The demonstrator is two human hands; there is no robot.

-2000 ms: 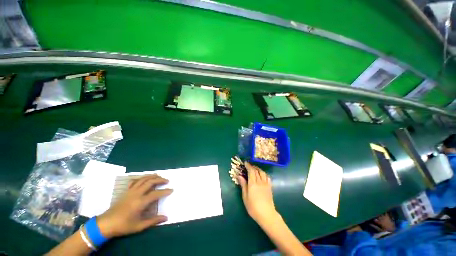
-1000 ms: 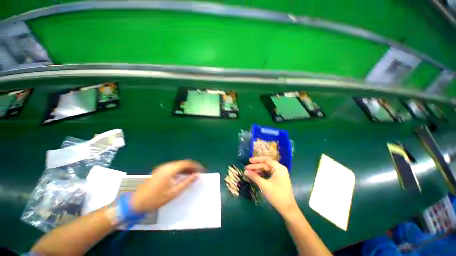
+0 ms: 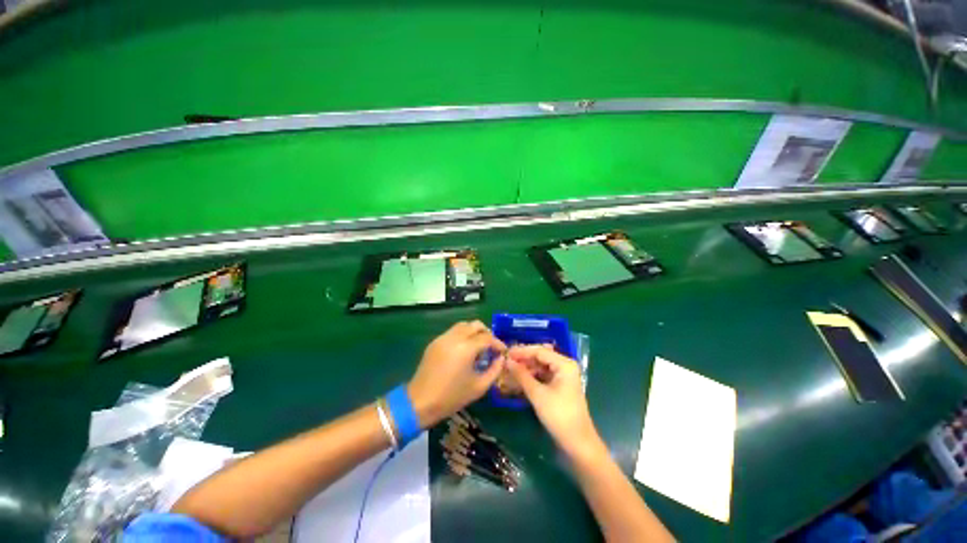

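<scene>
My left hand (image 3: 458,368) and my right hand (image 3: 545,384) meet fingertip to fingertip over the blue parts bin (image 3: 533,321). Something tiny seems pinched between them, too small to name. My hands hide most of the bin's tan contents. A loose pile of components (image 3: 475,450) with pale ends and dark thin tails lies on the bench just in front of the bin. A white adhesive sheet (image 3: 401,498) lies partly under my left forearm. A blue wrist strap with a thin cord is on my left wrist.
Several opened tablets, one of them (image 3: 417,280) straight ahead, lie along the green partition. A crinkled clear bag (image 3: 111,461) with a white strip (image 3: 159,403) is at left. A pale yellow-edged sheet (image 3: 687,440) is at right, with dark strips beyond. Blue clothing shows at bottom right.
My left hand has left the white sheet and moved right and forward to meet my right hand. My right hand has gone from the component pile to above the bin. The view has tilted up.
</scene>
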